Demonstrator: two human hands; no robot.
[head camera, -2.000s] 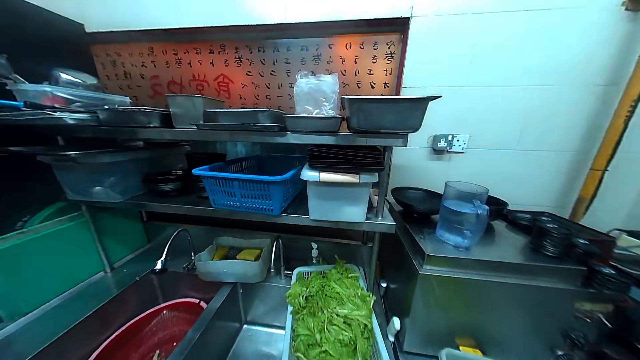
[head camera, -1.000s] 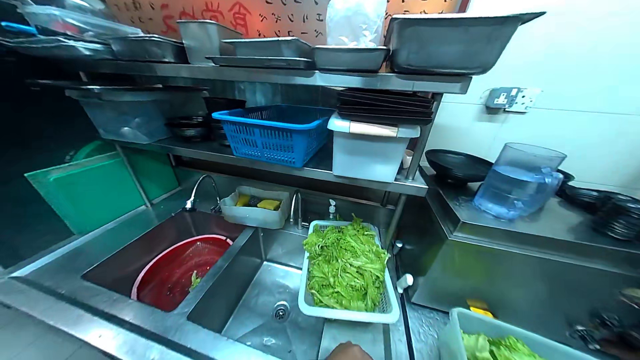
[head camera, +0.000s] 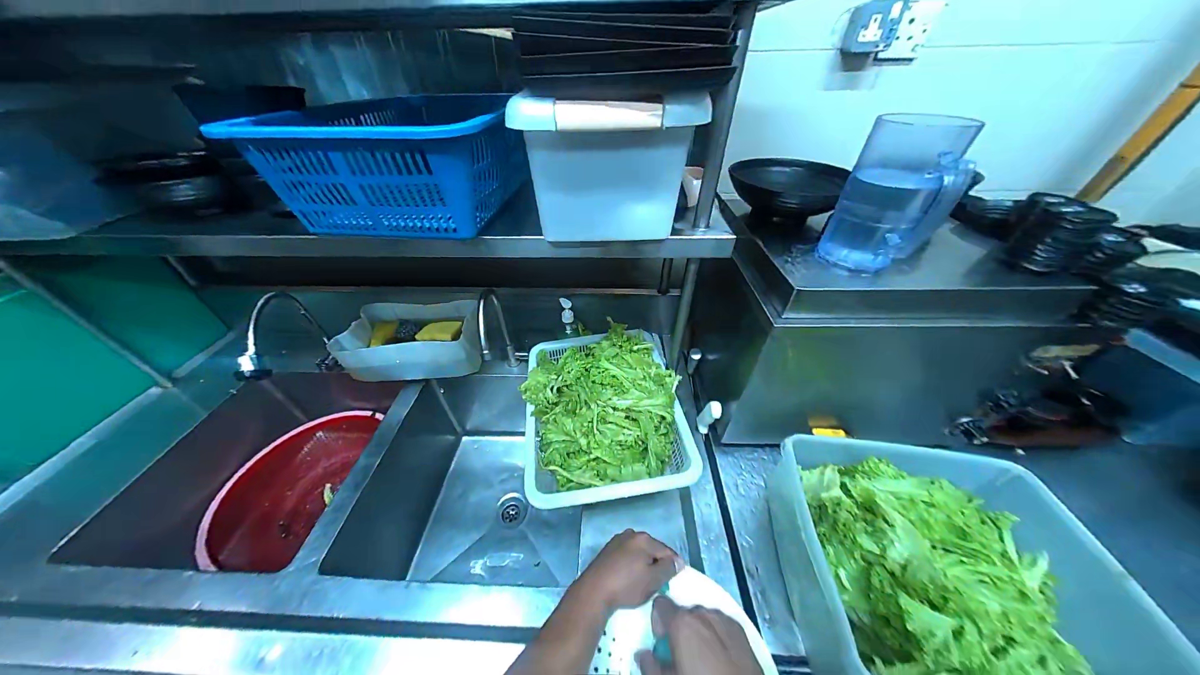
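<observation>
At the bottom centre, my left hand (head camera: 633, 570) is closed at the upper rim of a white perforated plastic piece (head camera: 696, 595), perhaps a colander. Close beside it on the right, my right hand (head camera: 698, 637) has curled fingers around a small teal item (head camera: 663, 647), blurred and mostly hidden. Beyond my hands, a white plastic basket (head camera: 619, 489) full of green leafy lettuce (head camera: 605, 412) rests over the right side of the sink basin (head camera: 469, 506). To the right, a large pale plastic tub (head camera: 1012, 483) holds more lettuce (head camera: 937, 572).
A red plastic basket (head camera: 291, 497) lies in the left basin. Behind the sinks are a faucet (head camera: 281, 309) and a container with sponges (head camera: 412, 359). A shelf above bears a blue basket (head camera: 394, 178) and a lidded bin (head camera: 605, 178). A water pitcher (head camera: 886, 202) stands on the steel counter.
Both hands and the white perforated piece have come into view at the bottom; one second ago only part of a hand showed there. The view has tilted down.
</observation>
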